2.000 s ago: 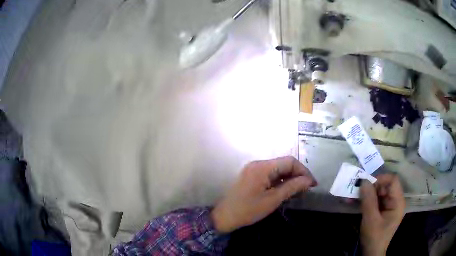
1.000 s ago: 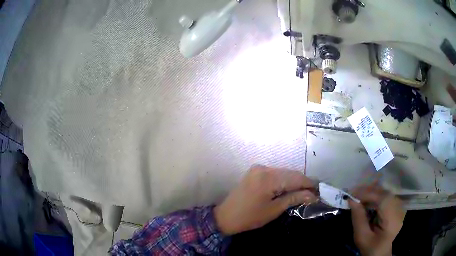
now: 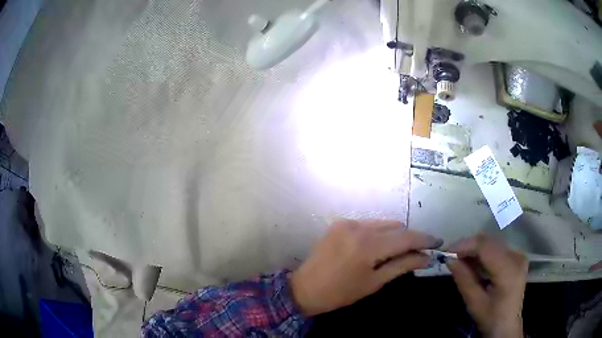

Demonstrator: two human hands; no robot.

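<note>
A folded white care label [image 3: 432, 269] is held between the fingertips of both hands at the table's front edge, with a small dark spot, perhaps a black tab, at its right part. My left hand [image 3: 363, 264] comes from the left in a plaid sleeve and grips the label's left end. My right hand [image 3: 492, 280] pinches its right end. Another white printed label [image 3: 495, 187] lies flat on the machine table behind the right hand. A large beige garment panel [image 3: 132, 158] covers the table to the left.
Lamp head [image 3: 284, 41] with strong glare over the cloth. Sewing machine head [image 3: 521, 33] above right, its presser foot [image 3: 404, 89] beside an orange-tan guide [image 3: 423, 115]. Dark tab heap [image 3: 536, 137], metal-rimmed tray [image 3: 533, 92] and white label stack [image 3: 586, 188] at right. Blue bin [image 3: 66, 319] at lower left.
The label first held by the right hand alone is now gripped by both hands and folded. The hands have come together. The view has shifted slightly, while the other label stays on the table.
</note>
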